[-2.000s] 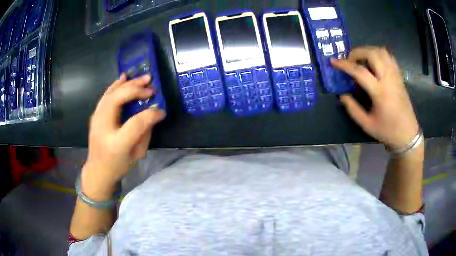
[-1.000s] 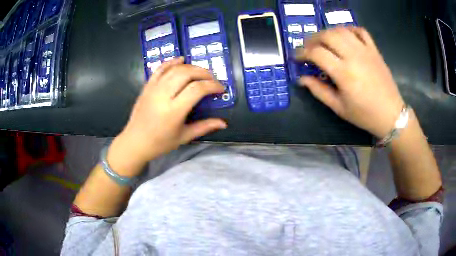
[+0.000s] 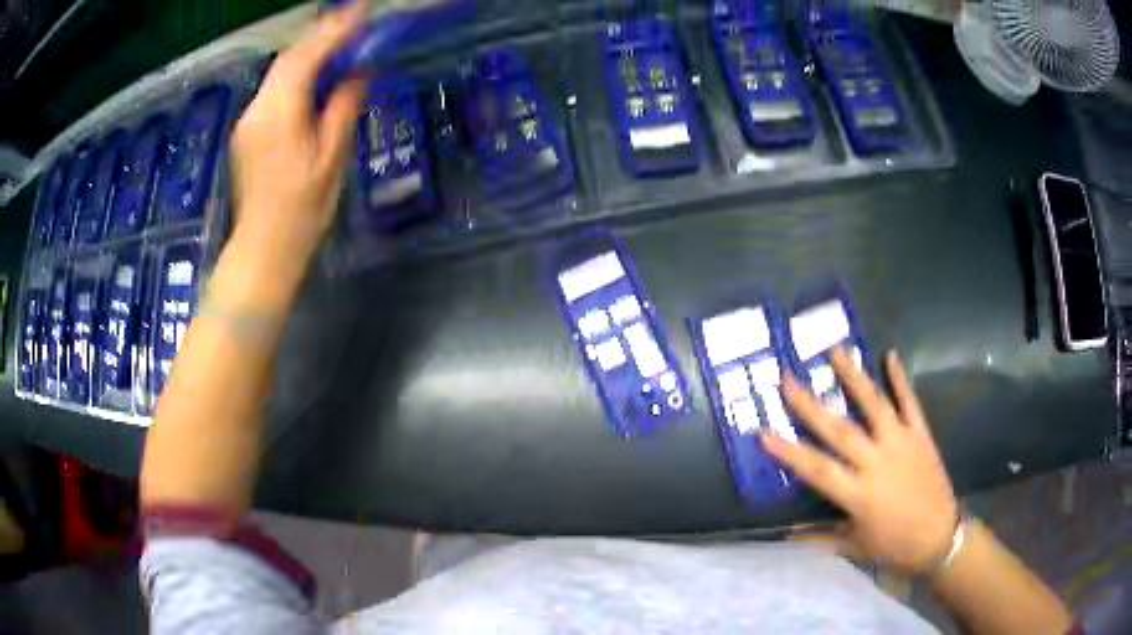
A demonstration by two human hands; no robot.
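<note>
Three blue phones lie back up on the dark mat: one tilted in the middle (image 3: pixel 621 337), one right of it (image 3: pixel 742 395), and one (image 3: pixel 822 333) partly under my right hand. My right hand (image 3: pixel 869 465) has its fingers spread over the two right phones. My left hand (image 3: pixel 298 130) is raised at the upper left and holds a blurred blue phone (image 3: pixel 404 35) over a clear tray. This tray (image 3: pixel 745 168) holds several blue phones back up. The left fingertips are partly cut off by the top edge.
Another clear tray (image 3: pixel 87 403) with two rows of blue phones stands at the left. A smartphone (image 3: pixel 1075 263) lies at the far right beside a thin dark strip (image 3: pixel 1027 267). A small white fan (image 3: pixel 1055 37) stands at the upper right.
The view has shifted, showing more of the tray at the top. My left hand has moved from the row of phones to that tray with a phone. Fewer phones lie on the mat, all back up.
</note>
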